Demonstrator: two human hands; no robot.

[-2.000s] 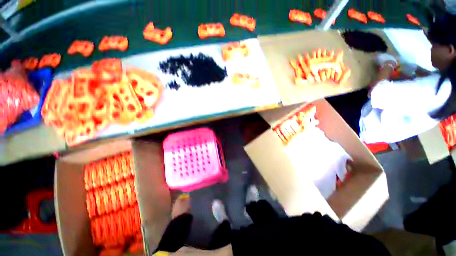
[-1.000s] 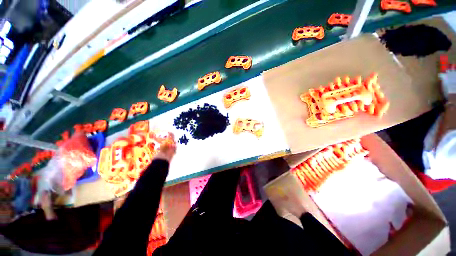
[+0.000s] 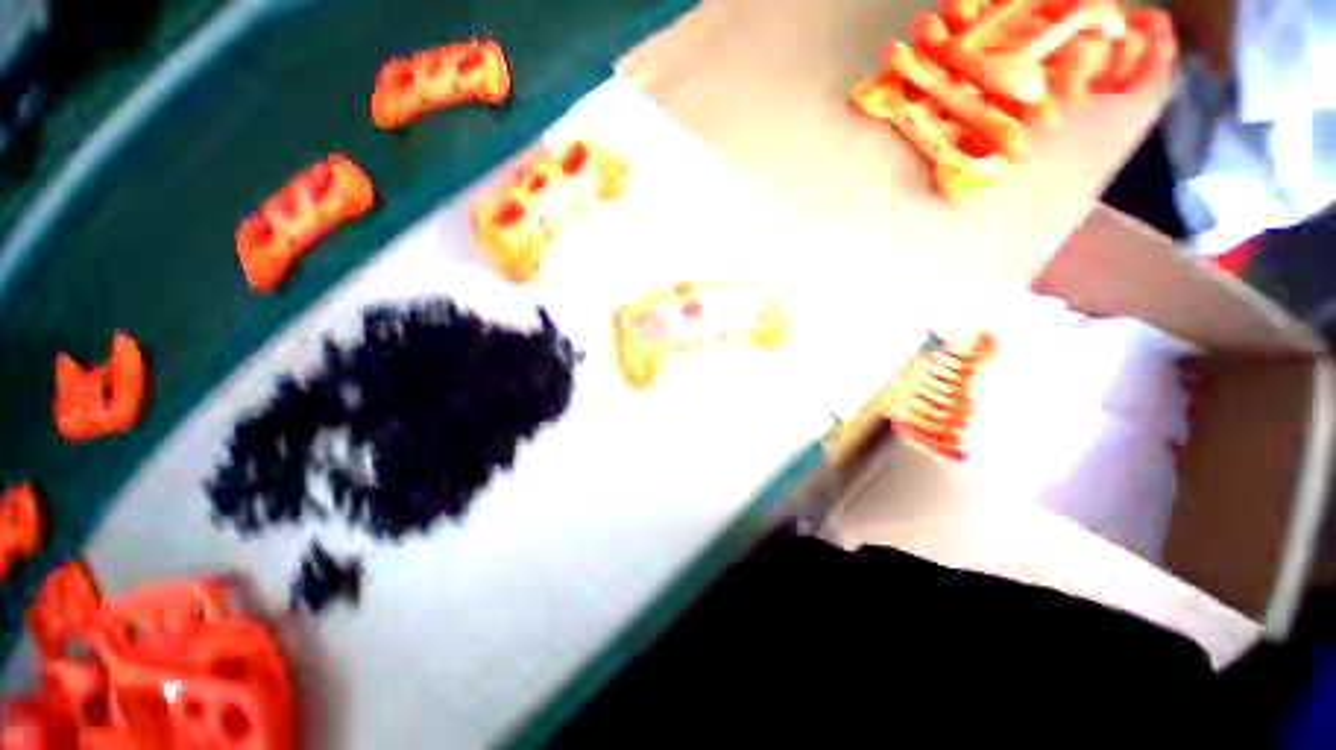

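No hand of mine shows in the head view. Nearest in front of me, a heap of tiny black pads (image 3: 454,403) lies on the white table (image 3: 484,623), with a small clump apart from it. Two orange housings lie beyond the heap: one (image 3: 550,205) near the conveyor edge, one (image 3: 700,325) nearer the front edge. An orange housing pile (image 3: 220,681) is cut off at the lower left. More housings (image 3: 982,95) lie stacked on brown cardboard (image 3: 791,132) at the upper right. The picture is blurred.
A green conveyor (image 3: 191,147) with spaced orange housings (image 3: 305,220) runs along the upper left. An open carton (image 3: 1245,469) at the right holds housings (image 3: 945,393) and a white liner (image 3: 1092,425). Dark clothing (image 3: 879,645) fills the bottom. White cloth shows at the upper right.
The view has moved closer to the table and tilted. My hands, seen at the housing pile and the carton edge a second ago, are out of the picture. The pink basket is also out of view.
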